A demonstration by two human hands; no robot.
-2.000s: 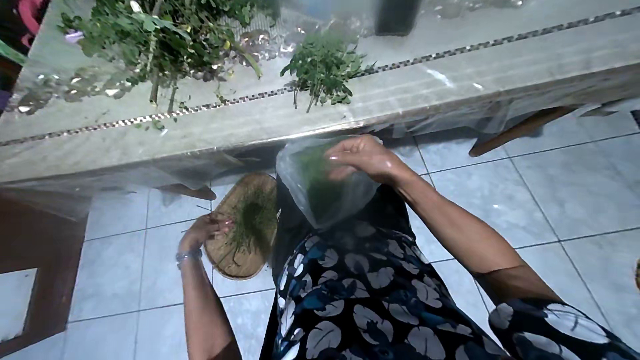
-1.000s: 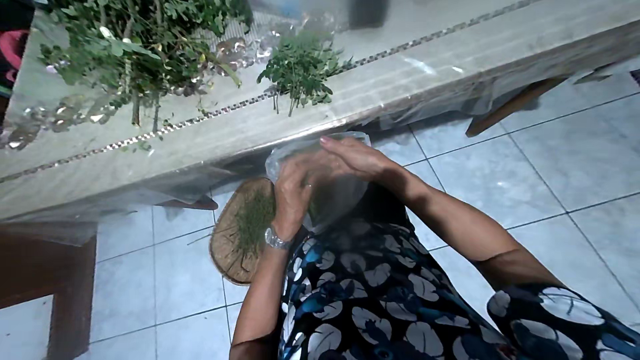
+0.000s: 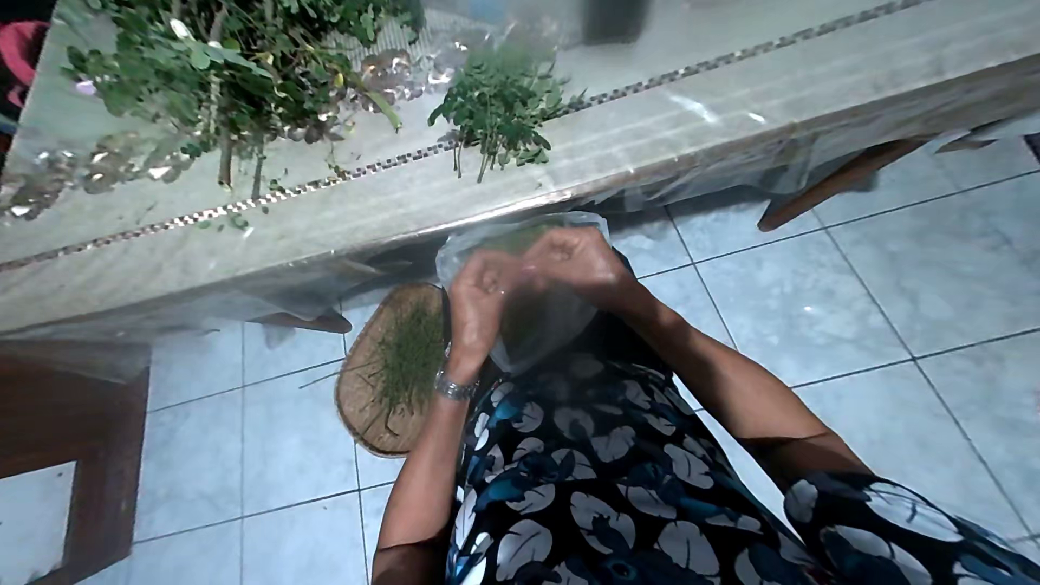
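Note:
Over a translucent plastic bag (image 3: 520, 341) on my lap, my left hand (image 3: 481, 296) and my right hand (image 3: 573, 262) meet with curled fingertips. Whether anything small is pinched between them is too blurred to tell. Green matter shows dimly inside the bag. Left of my lap, a woven oval tray (image 3: 357, 398) carries a pile of thin green stems (image 3: 410, 353). On the table lie a small bunch of leafy sprigs (image 3: 504, 106) near the edge and a larger heap of leafy branches (image 3: 244, 73) at the upper left.
The table (image 3: 390, 203) has a clear plastic cover with a beaded trim strip, its edge just beyond the bag. A dark container (image 3: 615, 18) stands at the top. Wooden legs (image 3: 837, 183) show under the table, above a tiled floor (image 3: 821, 301).
My left hand was at the tray of stems two seconds ago and has moved right to the bag, where it now meets my right hand.

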